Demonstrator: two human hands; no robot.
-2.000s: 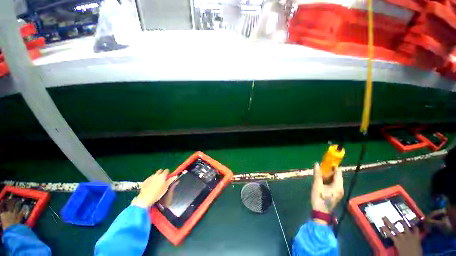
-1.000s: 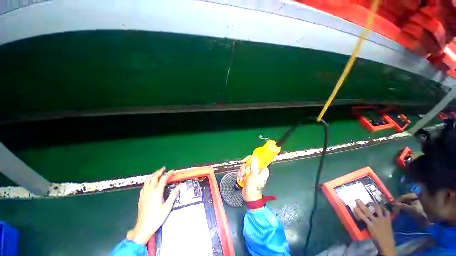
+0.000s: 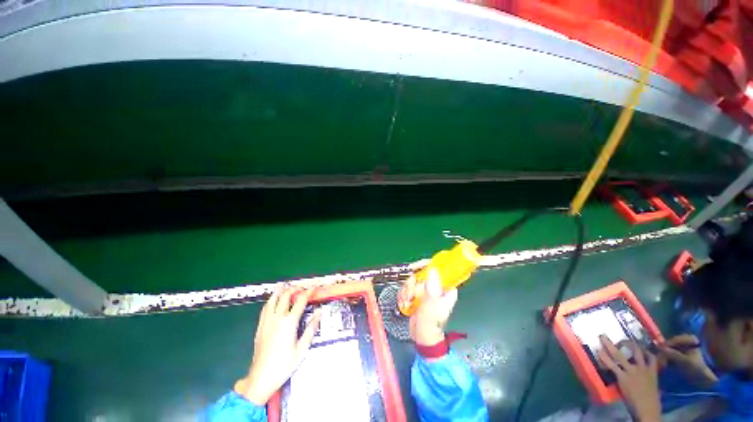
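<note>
A red frame (image 3: 386, 363) holds an open tablet (image 3: 330, 379) in front of me, its lower end cut off by the picture's edge. A pale battery fills much of it, with a circuit board (image 3: 334, 321) at the far end. My left hand (image 3: 279, 342) rests on the frame's left side, its fingers at the far left corner and over the tablet's edge. My right hand (image 3: 429, 309) grips the yellow electric screwdriver (image 3: 450, 268), tilted over the round mesh dish (image 3: 396, 317) just right of the frame. The screwdriver's tip is hidden.
A blue bin (image 3: 23, 387) is at the far left. A yellow cord (image 3: 619, 124) and black cable (image 3: 557, 305) hang at right. A person (image 3: 726, 330) at right works on another red-framed tablet (image 3: 578, 358). More red frames (image 3: 640, 204) lie on the green belt. A grey post (image 3: 49, 260) slants at left.
My left hand has shifted from the tablet's left side to its far corner. My right hand has brought the screwdriver left, from upright to tilted over the dish. The view has turned.
</note>
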